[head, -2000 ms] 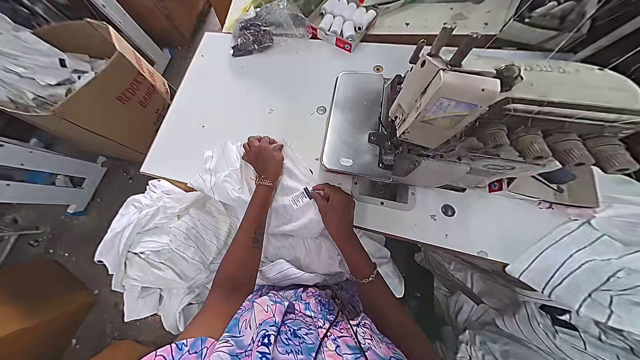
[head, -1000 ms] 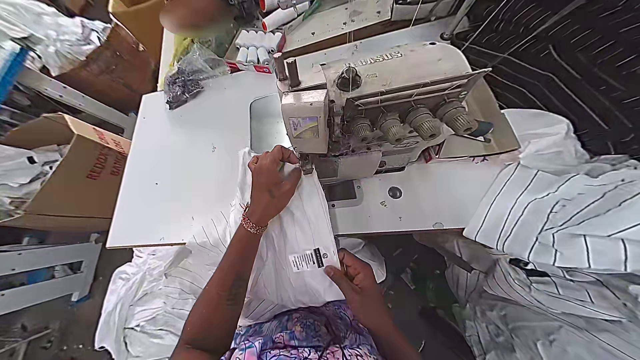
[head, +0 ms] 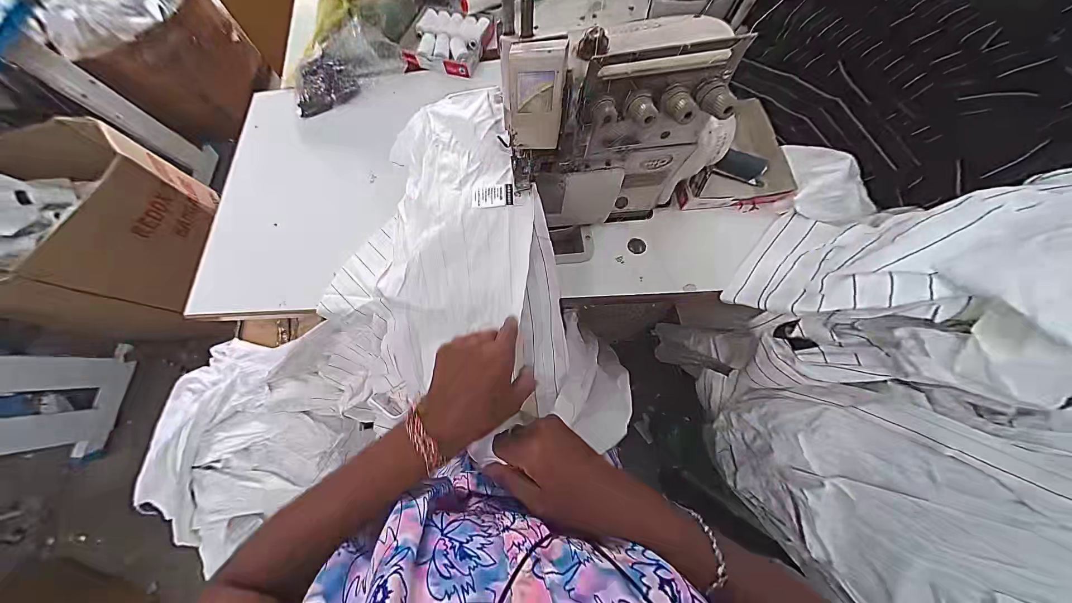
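A white pinstriped garment [head: 461, 260] lies over the table's front edge, its far end by the needle area of an overlock sewing machine [head: 645, 126]. A small printed label [head: 492, 196] lies on the cloth just left of the presser foot. My left hand [head: 477, 385] rests on the near part of the garment, fingers partly spread; whether it pinches cloth cannot be told. Close to my lap, my right hand [head: 548, 461] has its fingers curled on the near edge of the cloth.
Thread spools in a box [head: 448, 42] and a plastic bag [head: 335, 75] sit at the back of the white table [head: 285, 201]. A cardboard box [head: 109, 218] stands at left. More striped garments [head: 879, 419] are heaped at right; white cloth [head: 243, 452] hangs at lower left.
My left hand has moved from beside the presser foot back toward my lap. The label, near my right hand a second ago, is now beside the presser foot.
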